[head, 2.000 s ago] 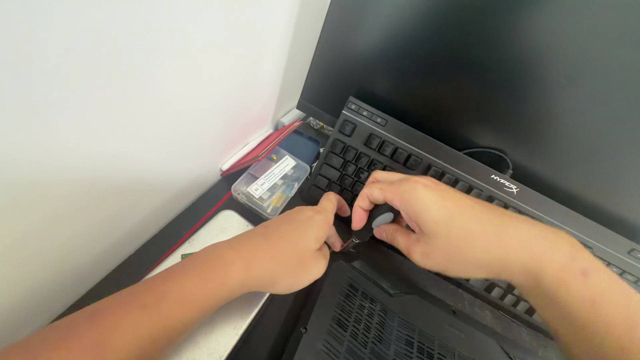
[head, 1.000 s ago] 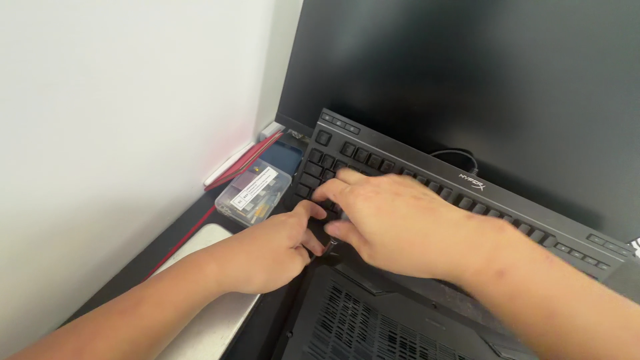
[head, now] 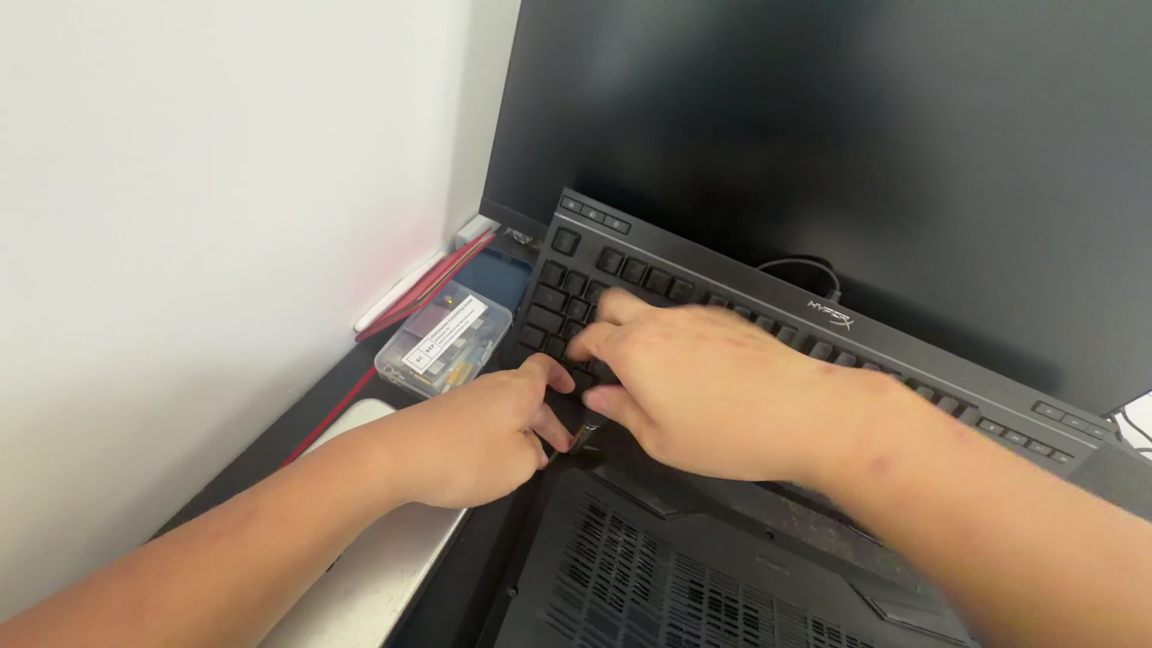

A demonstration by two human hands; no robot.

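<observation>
My left hand (head: 499, 427) is at the lower left corner of a black HyperX keyboard (head: 711, 261), with thumb and fingers around a small dark part at the laptop's rear corner. Just right of it my right hand (head: 693, 387) is bent over the keyboard's left keys. Its fingers curl toward the thumb, and what lies under the palm is hidden. Between the fingertips of both hands a small metallic piece (head: 585, 435) shows. Below lies a black laptop, underside up, with a vented bottom cover (head: 684, 576).
A large dark monitor (head: 810, 135) stands behind the keyboard. To the left are a clear plastic case (head: 445, 340) with small parts and a label, a red folder-like item (head: 427, 286), a silvery flat device (head: 387, 549) and a white wall (head: 225, 180).
A dark, round-ended handle seen in my right hand two seconds ago is now out of sight. The right hand has turned flatter over the keys. My left hand stays at the same corner.
</observation>
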